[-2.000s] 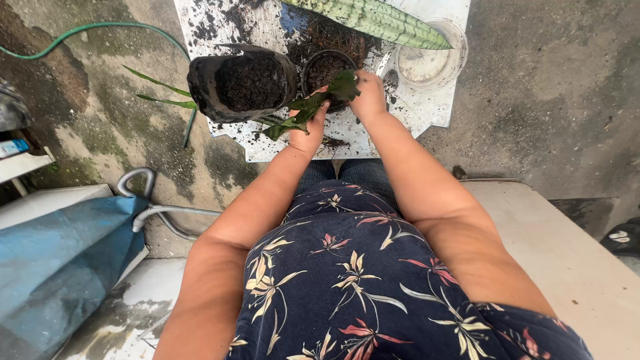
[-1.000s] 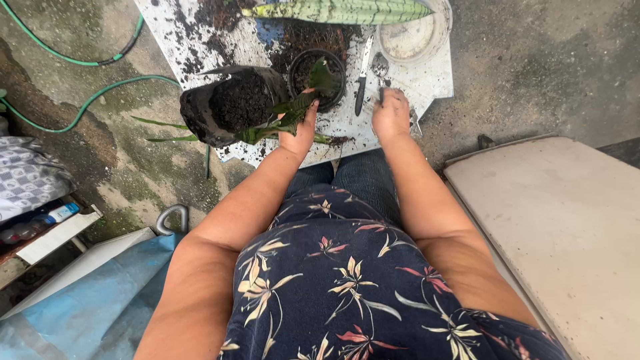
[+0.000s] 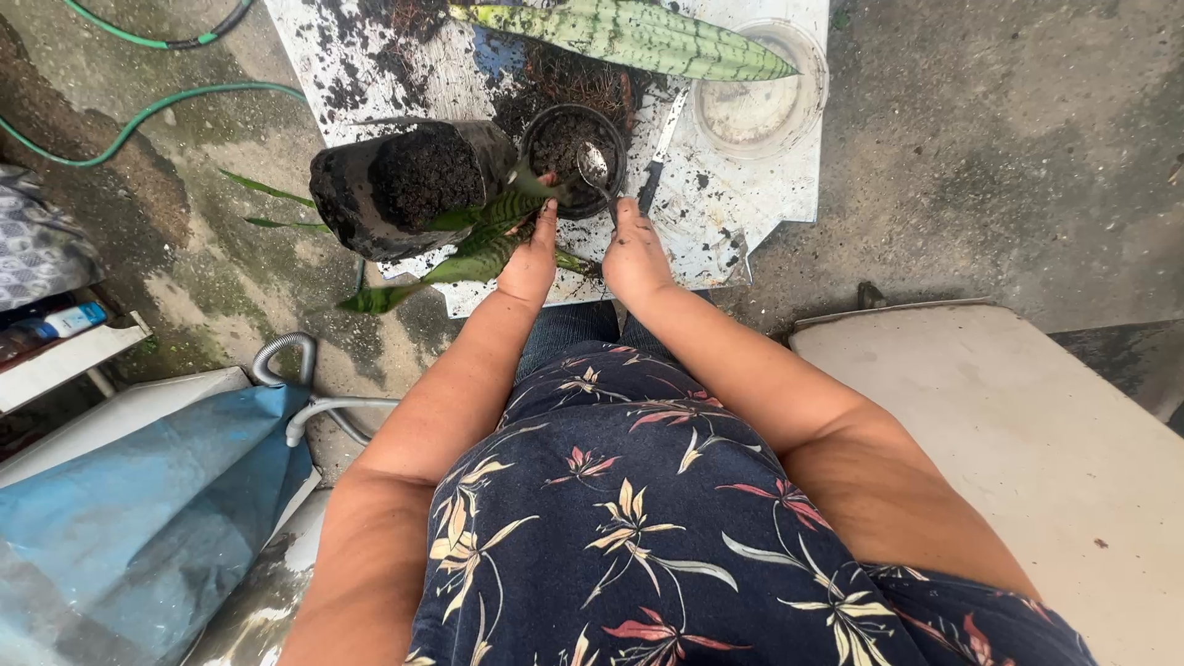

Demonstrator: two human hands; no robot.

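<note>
My right hand [image 3: 638, 250] grips a metal spoon [image 3: 593, 165], its bowl over the dark soil in a small round black pot [image 3: 618, 139]. At the pot's left rim, my left hand [image 3: 534, 254] holds a snake plant [image 3: 476, 259] with dark banded leaves. Left of the pot, a black plastic grow bag [image 3: 351, 199] full of soil lies tilted. Just right of the pot lies a knife [image 3: 668, 129] with a black handle. A long pale green snake plant leaf [image 3: 638, 39] lies beyond the pot, its tip over a clear round container [image 3: 805, 116].
The white work surface [image 3: 768, 190] is strewn with soil. A green hose [image 3: 153, 109] runs over the concrete floor at left, above a blue plastic cover [image 3: 139, 499] and a grey corrugated hose [image 3: 296, 344]. At right stands a beige flat-topped surface [image 3: 999, 407].
My right hand has picked up the spoon from beside the knife and brought it over the pot. My left hand still holds the plant. The view has shifted somewhat.
</note>
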